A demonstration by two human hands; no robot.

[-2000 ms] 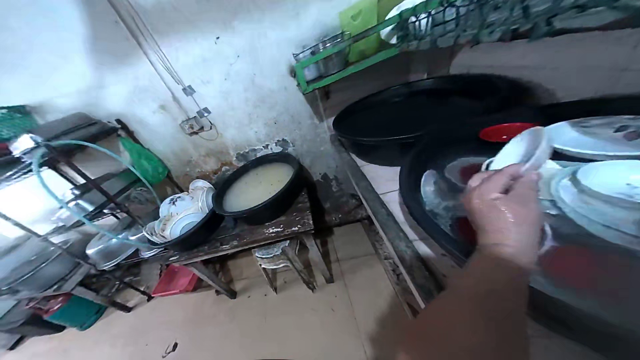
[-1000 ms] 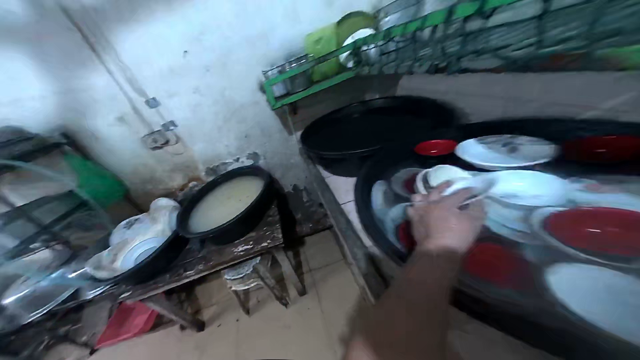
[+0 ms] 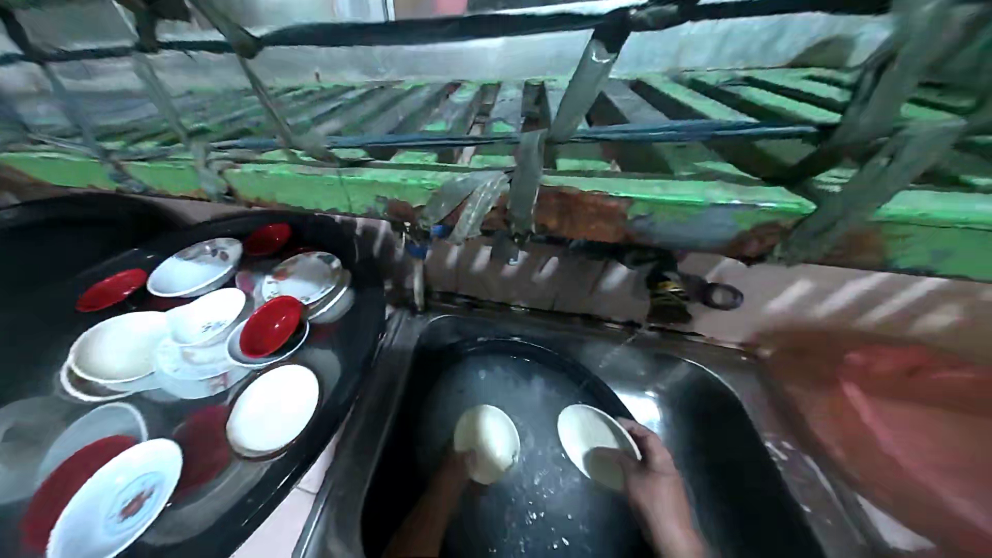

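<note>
Over a dark round basin of water [image 3: 535, 380] set in the metal sink, my left hand [image 3: 457, 473] holds a small pale bowl [image 3: 488, 438] by its lower left edge. My right hand [image 3: 647, 461] grips a second pale bowl [image 3: 585, 438] at its right rim. The two bowls are apart, both tilted. To the left, a large black tub [image 3: 368, 310] of water holds many white bowls and plates, among them a flowered bowl [image 3: 194, 267], and red bowls such as the upright-tilted one [image 3: 271, 325].
A green slatted rack [image 3: 349, 186] with metal bars runs above the sink. At the back wall a tap [image 3: 666, 294] drips or runs into the sink. A reddish plastic thing [image 3: 914, 434], blurred, lies on the right. The steel sink rim [image 3: 395, 341] borders the tub.
The view has swung far right to the sink. One hand was at white bowls in the black tub; now both hands are over the sink basin, each with a bowl.
</note>
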